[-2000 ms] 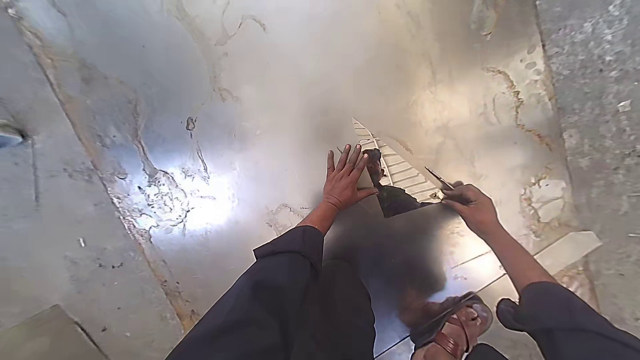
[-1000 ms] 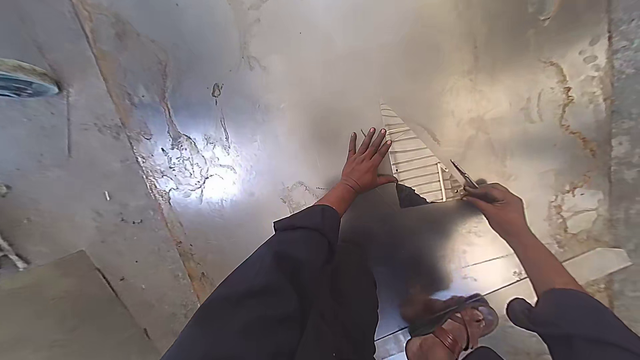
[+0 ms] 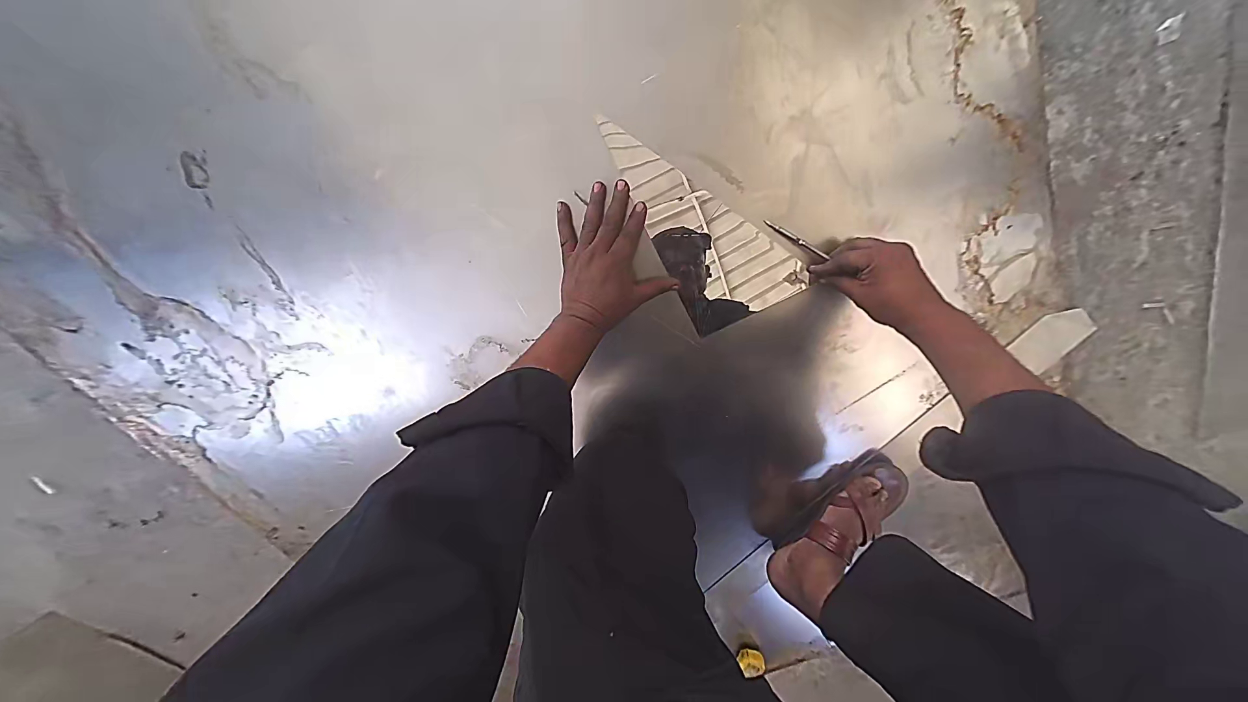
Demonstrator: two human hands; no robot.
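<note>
A thin triangular piece (image 3: 770, 255) with a mirror-like face lies on a large shiny metal sheet (image 3: 439, 127); it reflects a ribbed roof and a person's head. My left hand (image 3: 603, 258) lies with fingers spread at the left side of this piece, thumb toward its lower part. My right hand (image 3: 873, 278) pinches a slim, pointed pen-like tool (image 3: 798, 240) beside the piece's right corner, the tip directed up and left. Whether the tip touches the sheet cannot be told.
A sandaled foot (image 3: 838, 536) rests on the sheet near a ruled line. A pale flat strip (image 3: 1053, 341) lies beyond my right forearm. Concrete floor (image 3: 1131, 195) borders the sheet at right. A small yellow object (image 3: 751, 662) lies at the bottom, and a flat panel (image 3: 78, 658) at lower left.
The reflection in the triangular piece has changed, with a head now showing in it. Both hands stay near the same sides of the piece. The view has shifted.
</note>
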